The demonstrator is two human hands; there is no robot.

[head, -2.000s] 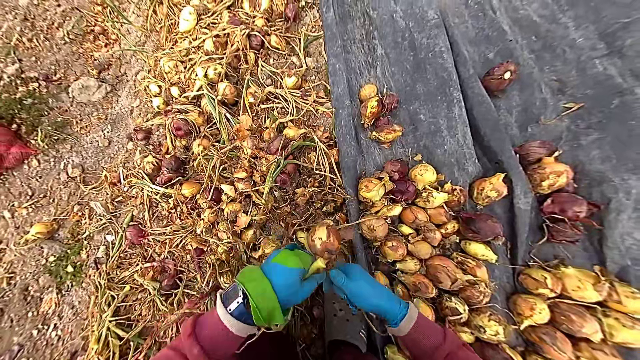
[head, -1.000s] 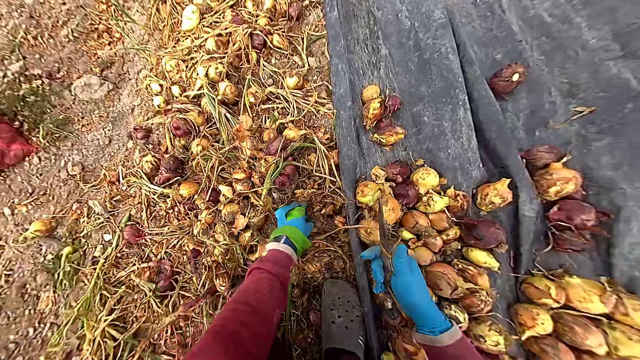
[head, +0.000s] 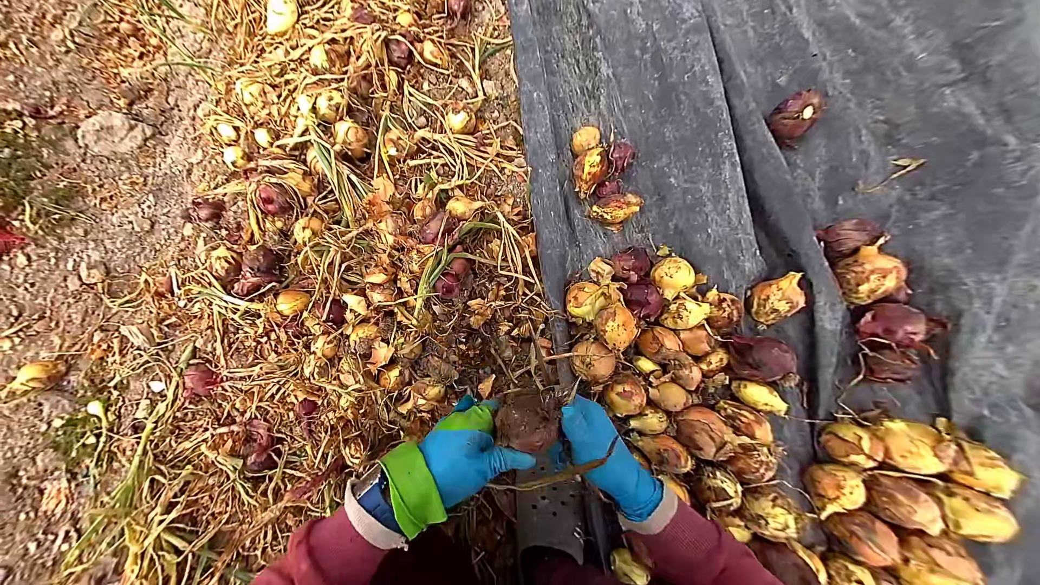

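Note:
My left hand (head: pixel 467 455), in a blue glove with a green band, holds a soil-covered, dark reddish onion (head: pixel 528 422) near the lower middle. My right hand (head: pixel 605 451), also blue-gloved, is at the onion's right side, where dry leaves or roots stick out; whether it holds a tool is hidden. Beside my right hand a pile of yellow and red onions (head: pixel 703 431) lies on a dark fabric sheet (head: pixel 650 97).
Pulled onions with dry tops (head: pixel 349 138) cover the soil at left. A small onion group (head: pixel 601 166) and more onions (head: pixel 918 487) lie on the sheet. A perforated grey shoe (head: pixel 552 512) is below my hands. A stone (head: pixel 114 132) is at upper left.
My left hand has come back from the onions on the soil, where it was one second ago, and now holds the dark onion. My right hand has moved left from the pile to meet it.

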